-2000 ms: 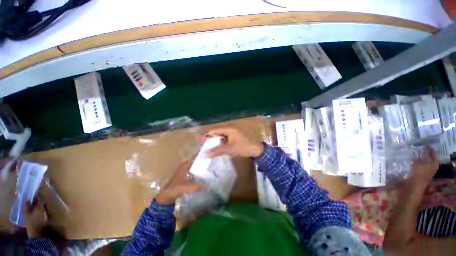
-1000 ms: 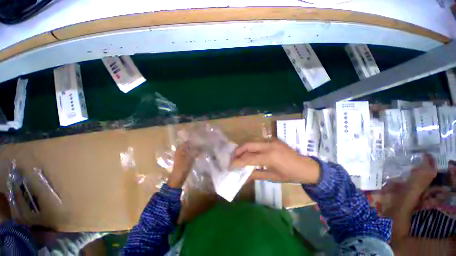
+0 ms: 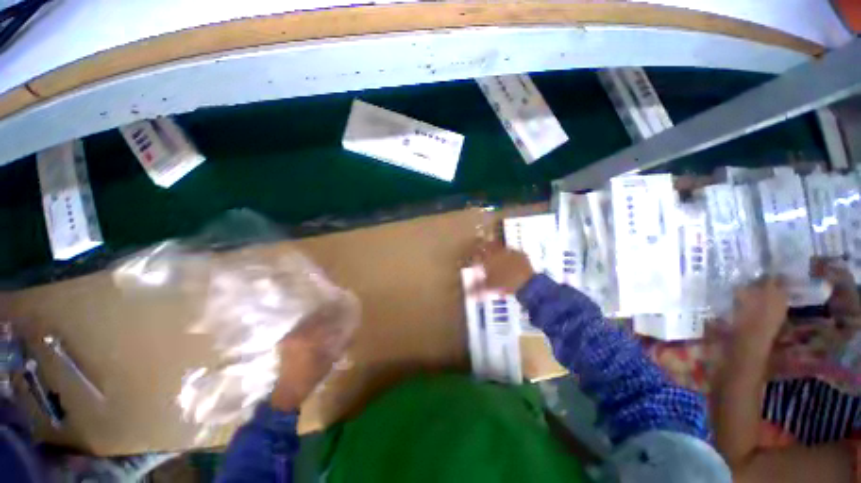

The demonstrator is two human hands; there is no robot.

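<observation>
My left hand (image 3: 304, 363) is blurred, with its fingers in a crinkled heap of clear plastic bags (image 3: 250, 297) left of centre on the cardboard; it grips the film at its right side. My right hand (image 3: 506, 271) is at the upper end of white retail boxes (image 3: 494, 330) lying side by side. Its fingertips are blurred, and whether they grip a box cannot be told. Another white retail box (image 3: 404, 141) lies slanted on the green belt, beyond my hands.
More boxes stand apart on the green belt (image 3: 283, 174). Rows of bagged boxes (image 3: 645, 245) lie at right, beside another person's hands (image 3: 755, 307). A grey metal brace (image 3: 717, 118) crosses at upper right. Small bagged parts (image 3: 42, 391) lie at far left. A white shelf edge (image 3: 378, 57) spans the top.
The white box between my hands has left them, and a slanted box now shows on the belt. My left hand and the film moved left; my right hand moved to the boxes at right.
</observation>
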